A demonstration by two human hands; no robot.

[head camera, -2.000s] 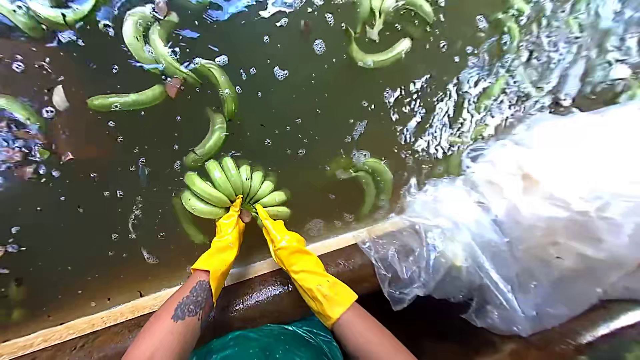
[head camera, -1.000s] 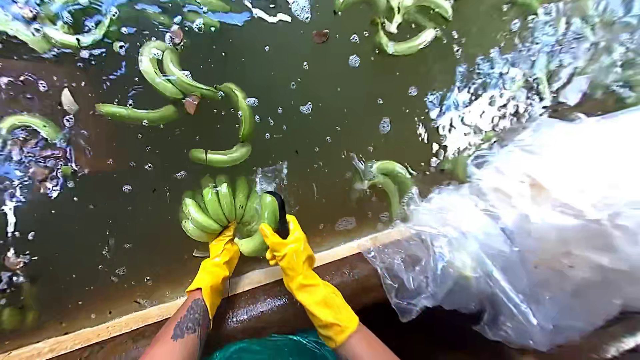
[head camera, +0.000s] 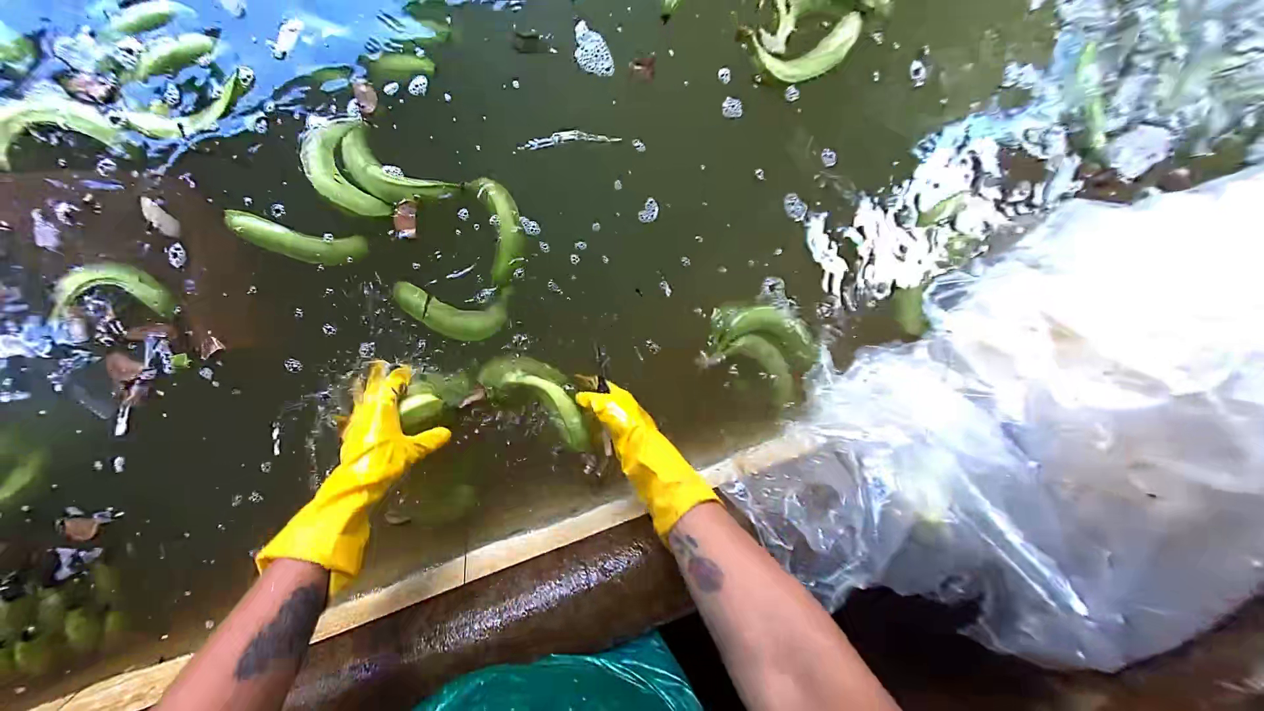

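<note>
Both hands wear yellow rubber gloves at the near edge of a tank of murky water. My left hand point(head camera: 380, 425) reaches into the water with its thumb apart from the fingers, against green bananas point(head camera: 425, 405) that are partly under water; its fingertips are hidden, so its grip is unclear. My right hand point(head camera: 627, 425) is closed around a small dark tool, perhaps a curved knife, of which little shows. Just left of that hand, a small cluster of green bananas point(head camera: 543, 390) floats at the surface.
More green bananas point(head camera: 346, 173) float beyond my hands, and another cluster point(head camera: 760, 341) lies to the right. Crumpled clear plastic sheeting point(head camera: 1037, 444) covers the tank's right edge. The pale tank rim point(head camera: 494, 548) runs across in front of me. Foam and leaf scraps drift about.
The hand of green bananas that was held between both gloves is now apart, with pieces low in the water. My left hand has opened its thumb and moved away from my right.
</note>
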